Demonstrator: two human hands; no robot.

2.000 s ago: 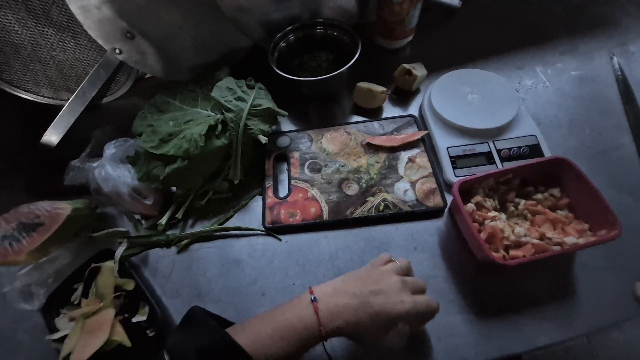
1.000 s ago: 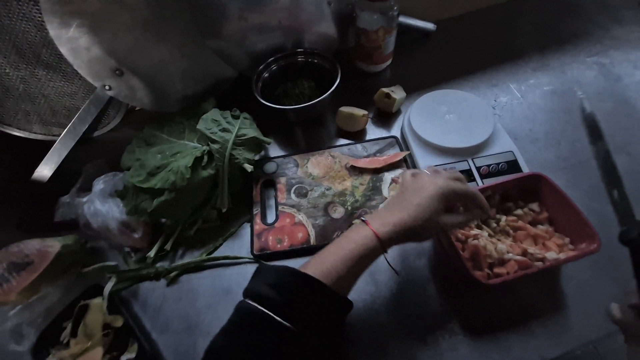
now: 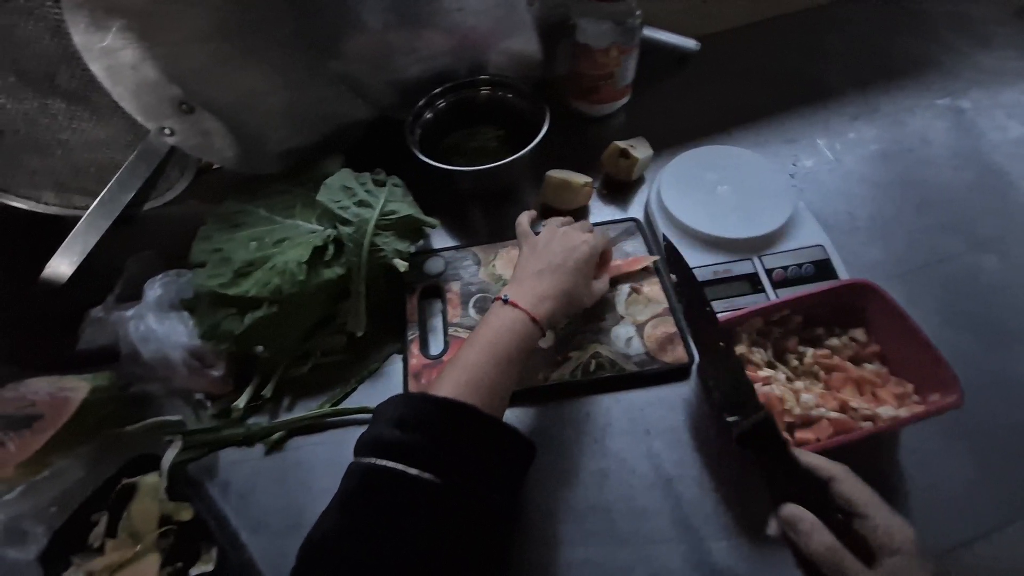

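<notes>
My left hand (image 3: 560, 268), with a red string bracelet at the wrist, is over the upper middle of the printed cutting board (image 3: 584, 356). Its fingers rest at the near-left end of an orange papaya slice (image 3: 632, 266); whether they grip it is hidden. My right hand (image 3: 848, 512), at the lower right, holds a dark-bladed knife (image 3: 708, 344) by its handle. The blade points up and left, between the board and a red plastic container (image 3: 920, 360) of diced orange and pale pieces (image 3: 828, 384).
A white kitchen scale (image 3: 724, 192) stands behind the container. Two pale cut pieces (image 3: 566, 190) and a metal bowl (image 3: 478, 160) lie beyond the board. Leafy greens (image 3: 280, 256), a plastic bag (image 3: 172, 320), a cut papaya (image 3: 40, 408) and peelings in a dark container (image 3: 144, 520) are at left.
My left hand has gone from the red container to the cutting board. The knife, lying at the far right before, is now in my right hand beside the board.
</notes>
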